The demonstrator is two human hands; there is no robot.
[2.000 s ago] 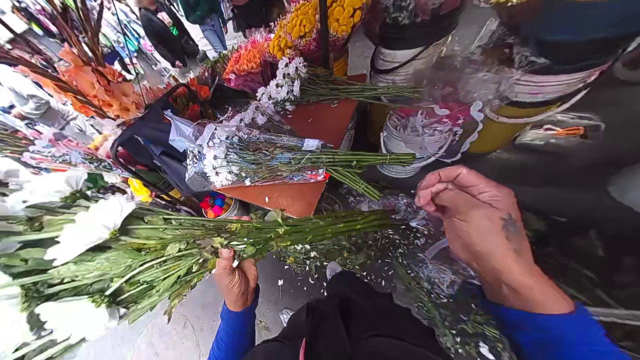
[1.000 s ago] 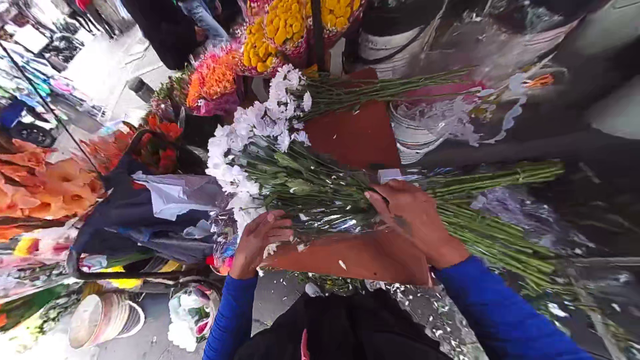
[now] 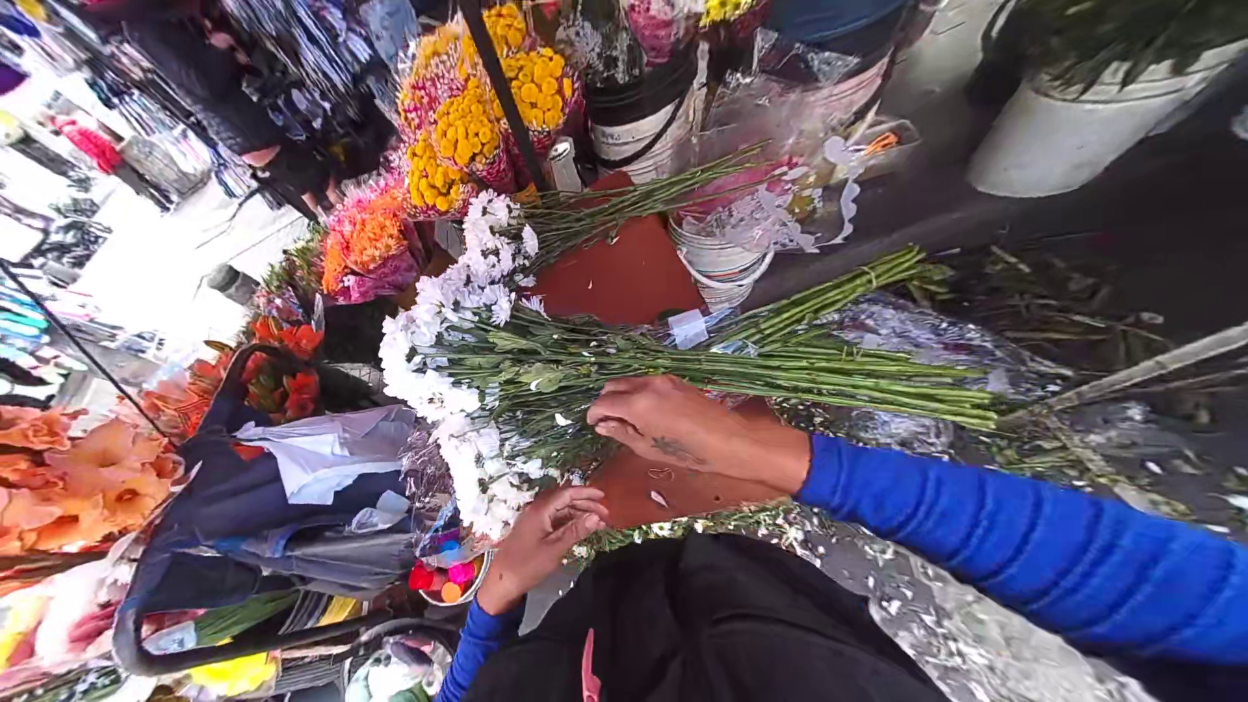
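Observation:
A large bundle of long-stemmed white flowers (image 3: 429,341) lies across a reddish-brown board (image 3: 624,273), its blooms to the left and its green stems (image 3: 858,375) reaching past the right edge. My right hand (image 3: 673,424) rests on the near side of the stems below the blooms, fingers curled; whether it grips any stem is hidden. Close to the nearest white blooms is my left hand (image 3: 548,536), fingers loosely bent and apart, with nothing seen in it. A second, smaller bunch with thin stems (image 3: 634,207) lies beyond. Clear wrap and a white slip (image 3: 687,329) are by the stems.
Yellow flower bunches (image 3: 468,127) and white buckets (image 3: 721,263) stand beyond the board. Orange gladioli (image 3: 88,478) and a dark stroller-like frame (image 3: 146,604) are at left. Cut leaves and plastic wrap (image 3: 907,331) litter the right side. A person (image 3: 205,88) stands in the background.
The green-stemmed bunch my left hand held two seconds ago is no longer in it; white flowers now lie gathered on the board. Since one second ago, my left hand has moved nearer me. The view has shifted.

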